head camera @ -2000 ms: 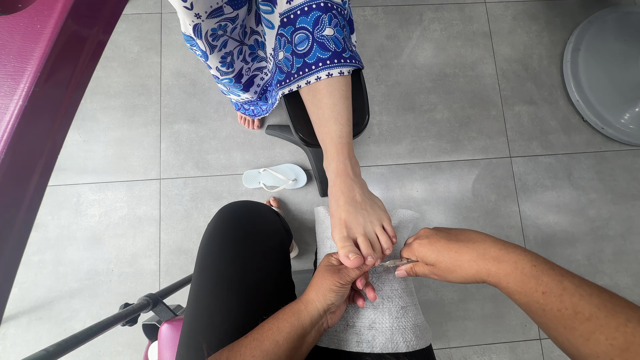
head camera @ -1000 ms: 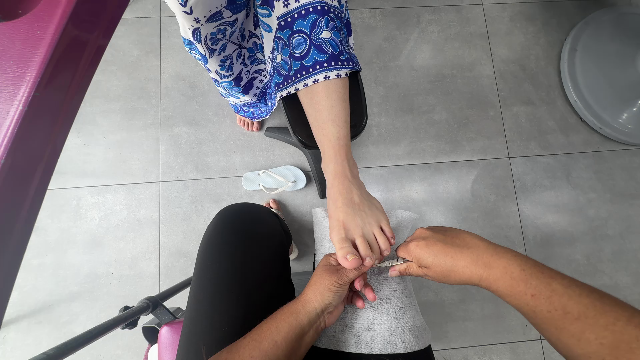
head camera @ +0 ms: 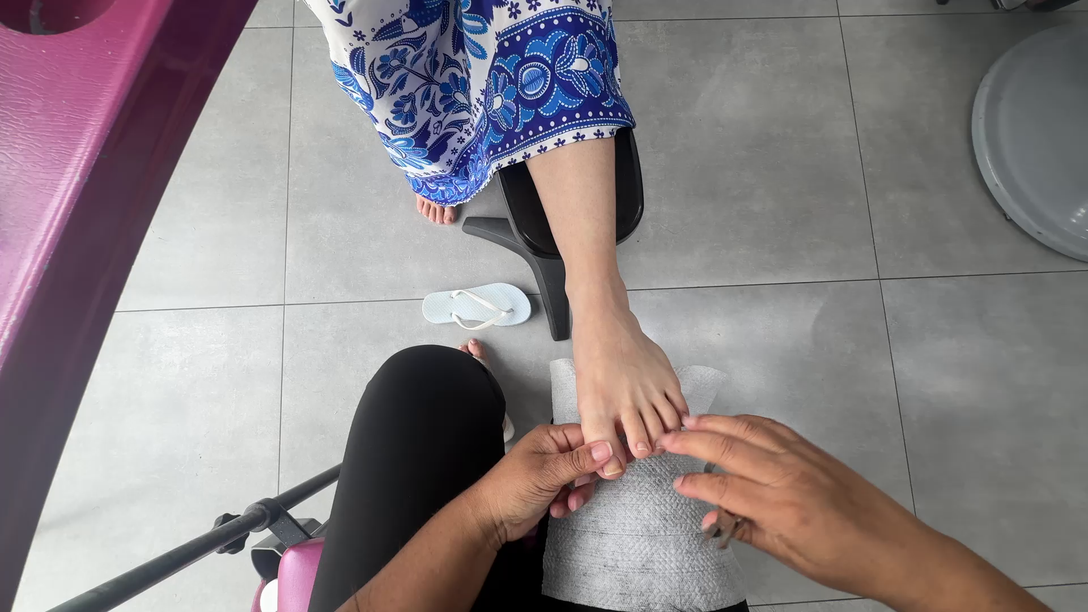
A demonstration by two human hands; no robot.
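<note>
Another person's bare foot [head camera: 625,374] rests, toes toward me, over a grey textured towel [head camera: 637,535] laid on my lap. My left hand [head camera: 544,476] grips the big toe, thumb on top near the nail and fingers curled below. On the other side, my right hand [head camera: 765,484] has its fingers spread, with fingertips at the smaller toes. Tucked in its lower fingers is a small metal tool [head camera: 724,527], probably nippers, mostly hidden by the hand.
Beyond the foot stands a black footrest [head camera: 629,187] under the person's leg and blue-and-white patterned garment [head camera: 527,93]. A pale flip-flop [head camera: 438,308] lies on the tiled floor. At left are a pink surface [head camera: 76,110] and a black bar [head camera: 170,548]; a grey round base [head camera: 1037,136] is at right.
My right hand has opened its fingers and turned; the metal tool, earlier pointing at the toes, now sits lower in the hand. My left hand still holds the big toe.
</note>
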